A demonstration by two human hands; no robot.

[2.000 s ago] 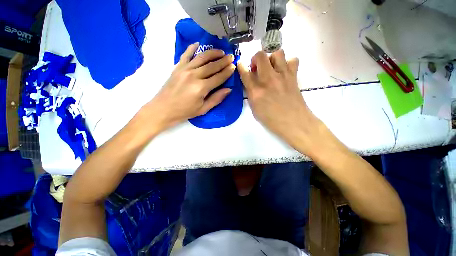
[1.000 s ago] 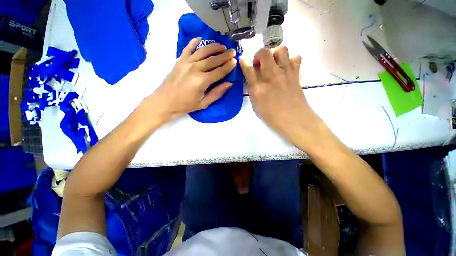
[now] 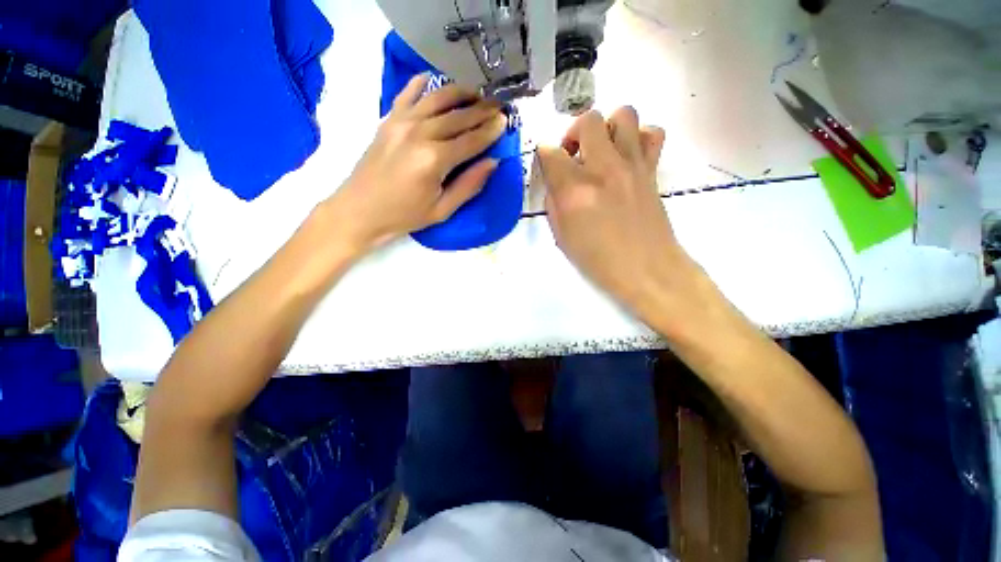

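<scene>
A blue logo panel [image 3: 472,220] with small white lettering lies under the sewing machine head [image 3: 472,33], its rounded end towards me. My left hand [image 3: 423,165] lies flat on it, holding it down and covering part of the lettering. My right hand [image 3: 604,187] is just right of the panel's edge, below the machine's knurled knob, with thumb and index finger close together. A thin blue line runs from the panel to these fingertips; whether they grip it is unclear. The presser foot [image 3: 507,88] is partly visible above my left fingertips; the needle point is hidden.
Stacked blue cut panels [image 3: 236,110] lie left of the machine. Blue and white fabric tabs [image 3: 115,203] are heaped at the left table edge. Red-handled thread snips [image 3: 840,143] lie partly on a green card [image 3: 867,214] at right. Loose threads lie on the white table [image 3: 439,318].
The panel has moved further up under the machine head, and its near end is higher in view. My right fingertips have moved slightly away from its edge. The view has shifted slightly.
</scene>
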